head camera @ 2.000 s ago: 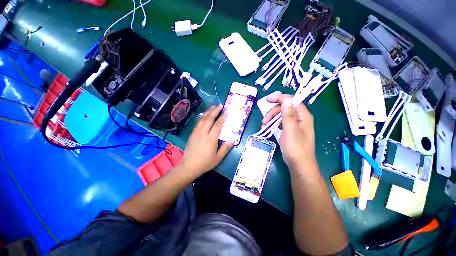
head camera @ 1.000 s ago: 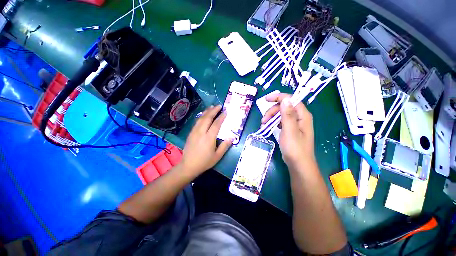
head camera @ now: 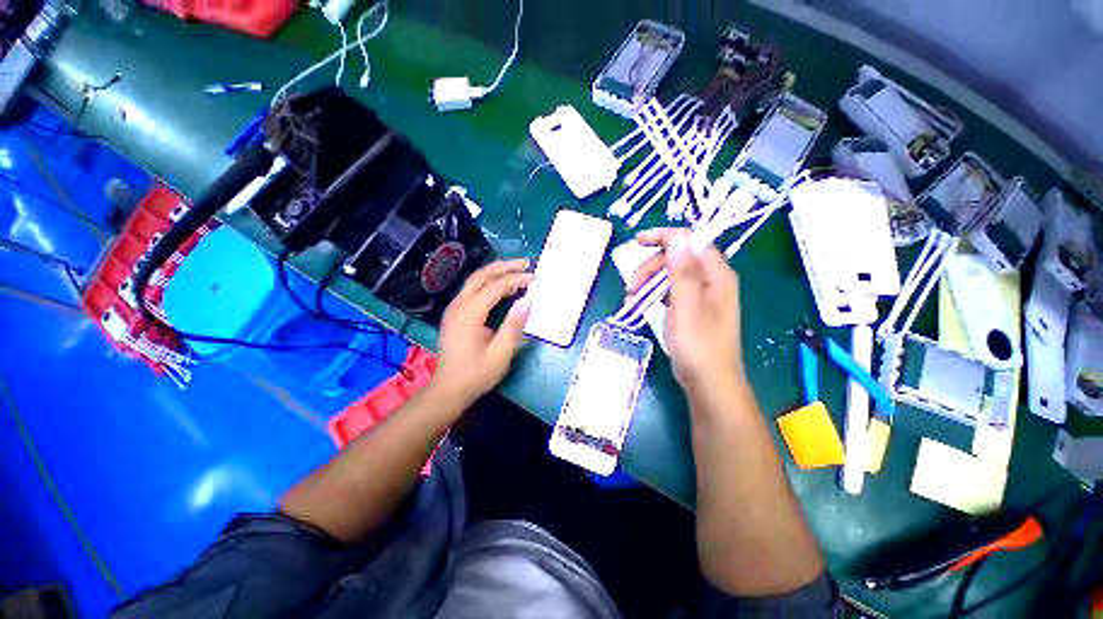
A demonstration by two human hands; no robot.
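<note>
A smartphone [head camera: 567, 278] lies on the green mat, its screen bright and almost plain white. My left hand [head camera: 481, 329] is at its left edge, fingers apart, with fingertips at or near the edge; exact contact is unclear. An open power bank housing [head camera: 601, 399] lies below and right of the phone, cell and board showing. My right hand [head camera: 704, 308] pinches white built-in charging cables [head camera: 646, 298] above the housing. The cable tips are partly hidden by my fingers. A small white piece [head camera: 631, 260] lies beside my right fingertips.
Black fans [head camera: 438, 260] stand left. A bunch of cables [head camera: 668, 157], open housings [head camera: 780, 143] and white covers [head camera: 843, 242] lie behind and right. Side cutters [head camera: 853, 369], an orange pad [head camera: 810, 435] and an orange-black tool [head camera: 968, 550] lie right. A wall charger [head camera: 452, 93] is at the back.
The phone's screen has changed from a coloured picture to nearly plain white. My left fingers have drawn back from the phone. My right hand keeps its pinch. The camera view has shifted slightly.
</note>
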